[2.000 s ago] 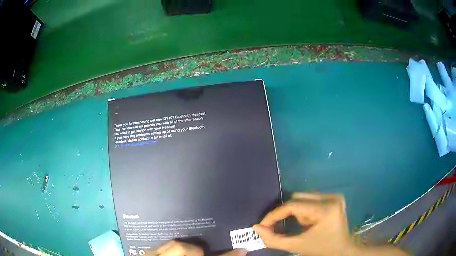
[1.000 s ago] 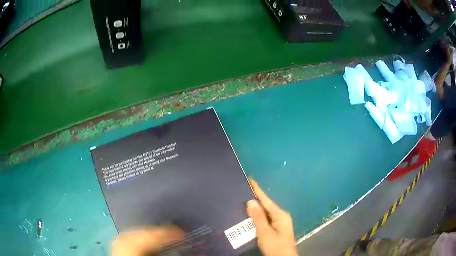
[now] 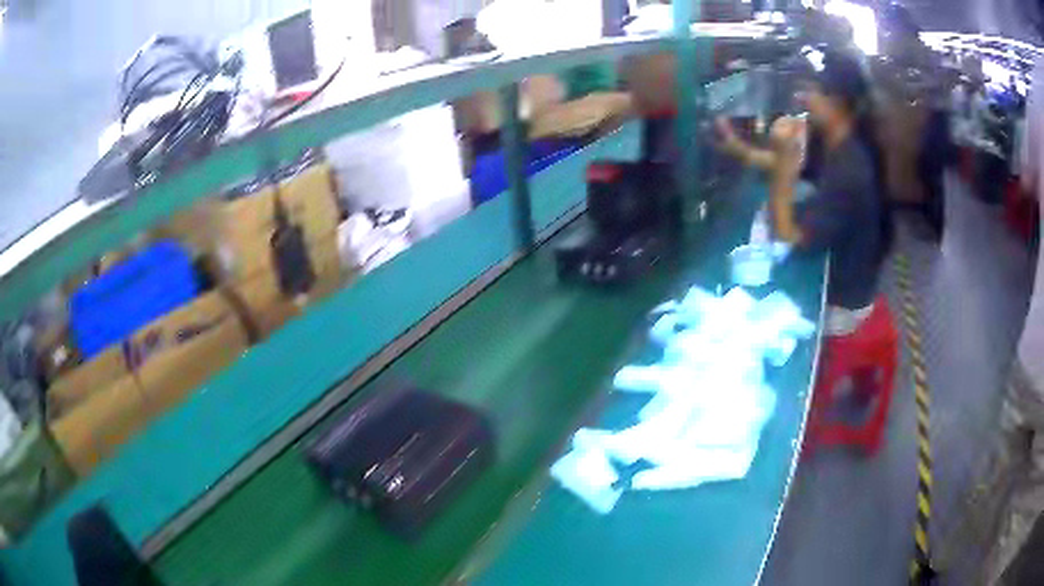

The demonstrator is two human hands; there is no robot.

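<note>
Neither of my hands is in the picture. Nearest in front of me, a heap of pale blue backing paper (image 3: 698,401) lies on the blue-green worktop (image 3: 641,549). A black product box (image 3: 403,456), blurred, lies on the dark green conveyor belt (image 3: 275,547) to its left. More black boxes (image 3: 613,246) stand stacked further along the belt. The box with the barcode label is out of view.
A person in a dark top (image 3: 845,189) is beside the line further along, by a red stool (image 3: 853,378). A shelf (image 3: 389,92) carries cables (image 3: 172,109) at upper left. Brown cartons (image 3: 149,366) and a blue bin (image 3: 135,292) are behind.
The view has swung up and along the line to the right. My hands and the labelled box have left the picture. The backing paper now shows centrally, with the other worker and shelf.
</note>
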